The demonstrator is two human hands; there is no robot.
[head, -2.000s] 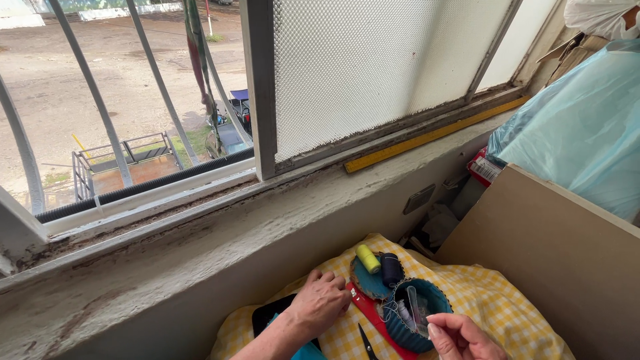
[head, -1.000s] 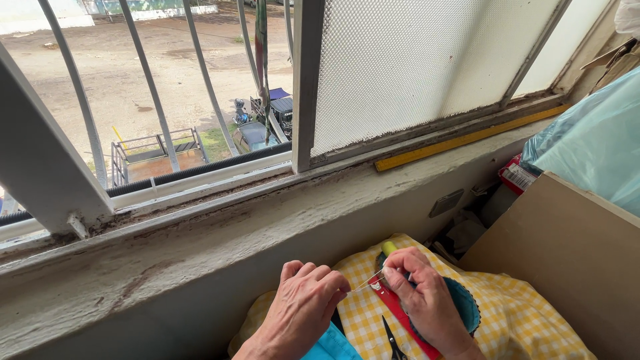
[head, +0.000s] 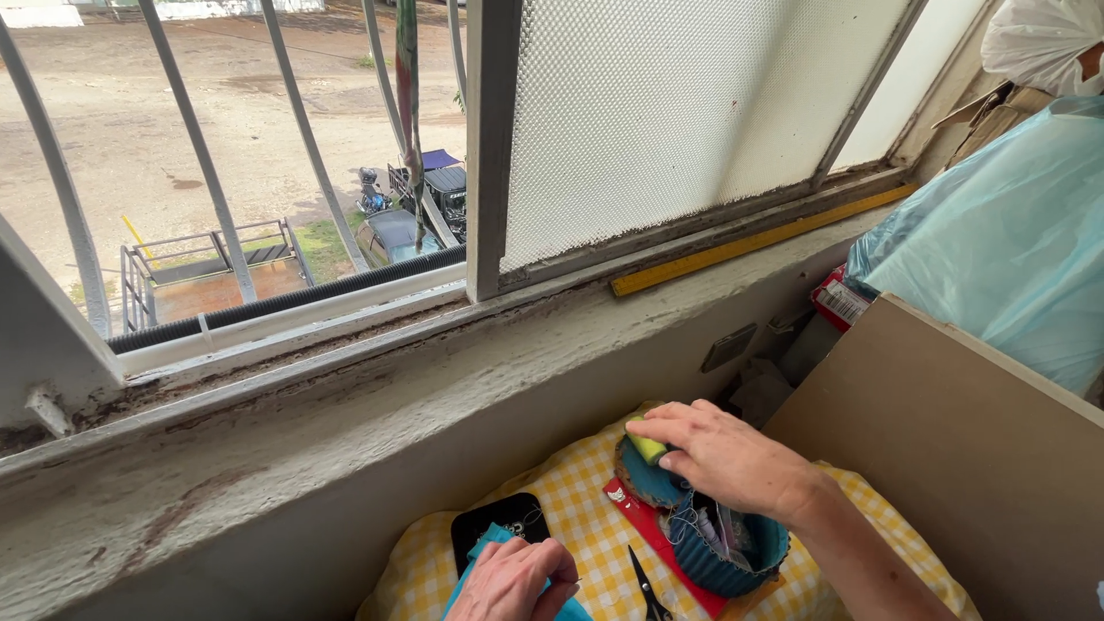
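Note:
My right hand [head: 720, 453] has its fingers on a yellow-green thread spool [head: 646, 442], which lies on a round teal lid [head: 649, 483]. Below that hand stands a ribbed teal sewing box [head: 716, 552] with thread and small items inside. My left hand [head: 522, 578] is at the bottom, its thumb and fingers pinched on a tiny thin thing, perhaps a needle, over bright blue cloth [head: 496, 542]. Black-handled scissors [head: 645, 586] lie between the hands. A red flat case [head: 634, 509] lies partly under the lid and box. A black flat item [head: 492, 517] is behind my left hand.
A yellow checked cloth [head: 569, 492] lies under the sewing things. A brown board [head: 931, 457] leans at the right beside a light-blue plastic bag [head: 992, 233]. A yellow folding rule [head: 759, 241] rests on the window sill [head: 371, 379], beside the barred window.
My right hand has moved away from my left hand, over to the yellow-green spool. One second ago both hands were close together near the red case.

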